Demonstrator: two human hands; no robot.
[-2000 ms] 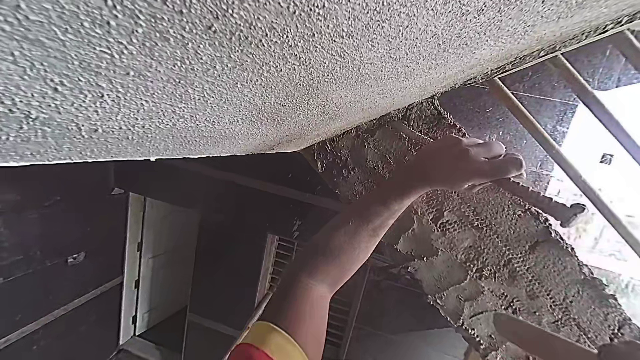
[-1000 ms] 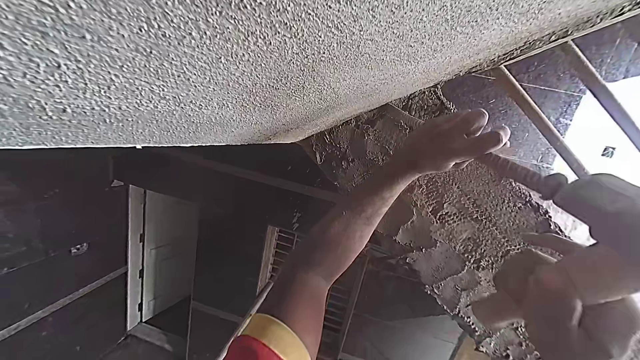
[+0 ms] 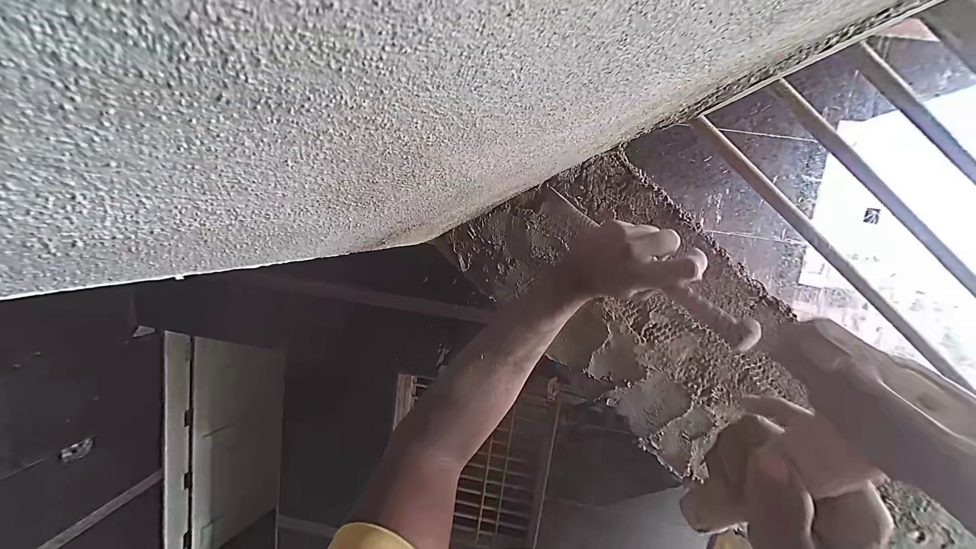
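Observation:
My left hand (image 3: 637,259) reaches up from the bottom with its fingers curled round the handle (image 3: 720,319) of a hand tool, which looks like a trowel. The rounded handle end points down to the right; a thin, straight edge shows beyond the hand at the upper left. The tool lies over a strip of rough wet mortar (image 3: 663,396) on the wall, and the hand hides its middle. At the lower right my right hand (image 3: 801,473) is close to the camera, blurred, with bent fingers. A large grey-brown shape lies beside it; whether the hand holds it is unclear.
A rough-textured pale surface (image 3: 305,145) fills the upper left, its edge just above the left hand. Metal bars (image 3: 808,229) cross a bright opening at right. A pale door (image 3: 236,435) and a slatted window grille (image 3: 503,473) stand in the dark room below.
My right hand has come into view from the lower right, where a flat, blade-like piece and fingertips showed two seconds ago. My left hand keeps its hold on the tool over the mortar.

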